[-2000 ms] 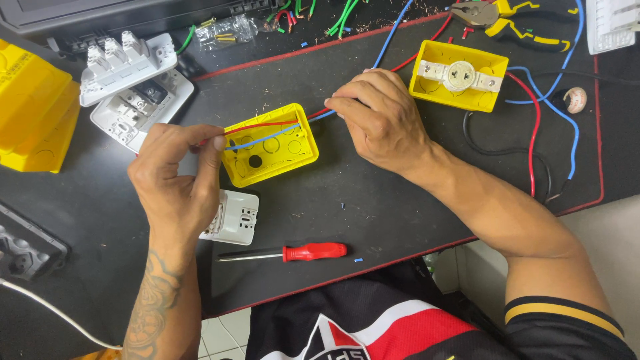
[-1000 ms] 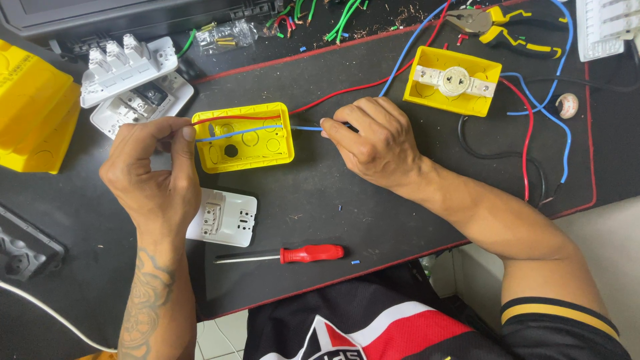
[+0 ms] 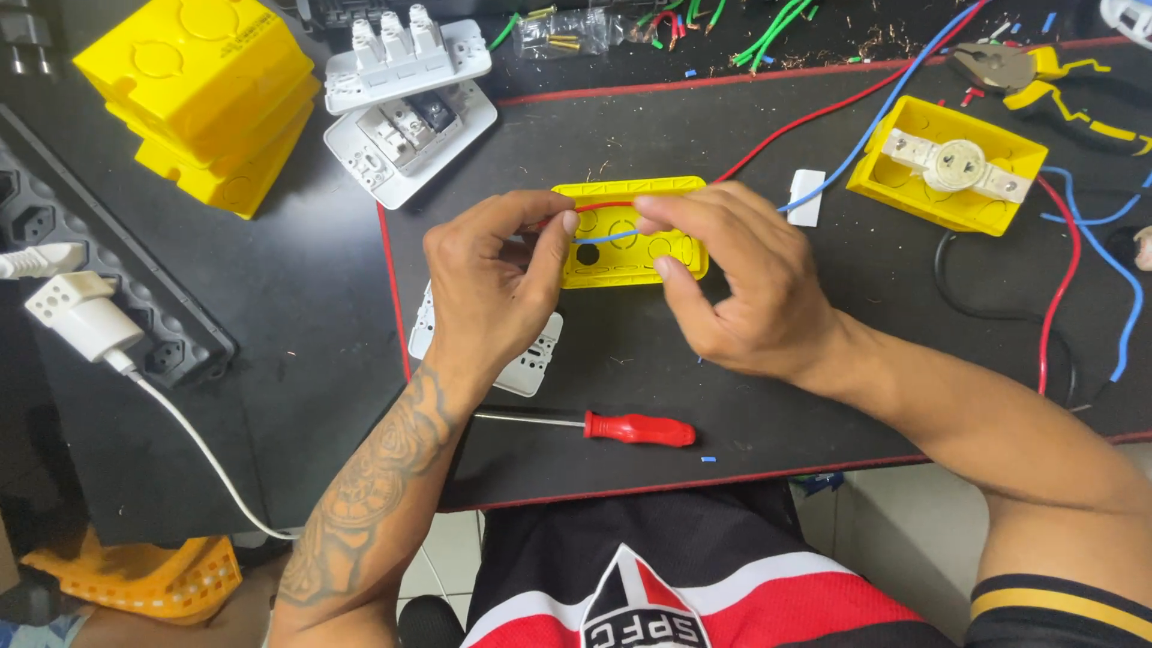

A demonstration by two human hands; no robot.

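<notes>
A yellow plastic electrical box (image 3: 623,278) lies in front of me, and a red wire (image 3: 607,206) and a blue wire (image 3: 605,238) run across its inside. My left hand (image 3: 504,270) pinches the red wire between thumb and forefinger at the box's left end; whether the blue one is also pinched is hidden. Over the right end is my right hand (image 3: 742,279), thumb and forefinger apart, its fingertips near or touching the wires. White switch plate parts (image 3: 533,360) lie partly under my left wrist. A red-handled screwdriver (image 3: 641,428) rests below the box.
A second yellow box (image 3: 990,211) holding a white socket module is at right, beside pliers (image 3: 1008,72). White switch assemblies (image 3: 405,72) and stacked yellow boxes (image 3: 207,99) sit upper left. A power strip (image 3: 135,261) lies at far left. Green wire offcuts (image 3: 774,31) are at the back.
My right hand has moved left from beyond the box to over its right end, and its thumb and forefinger have parted. My left hand still pinches at the left end. The view has shifted.
</notes>
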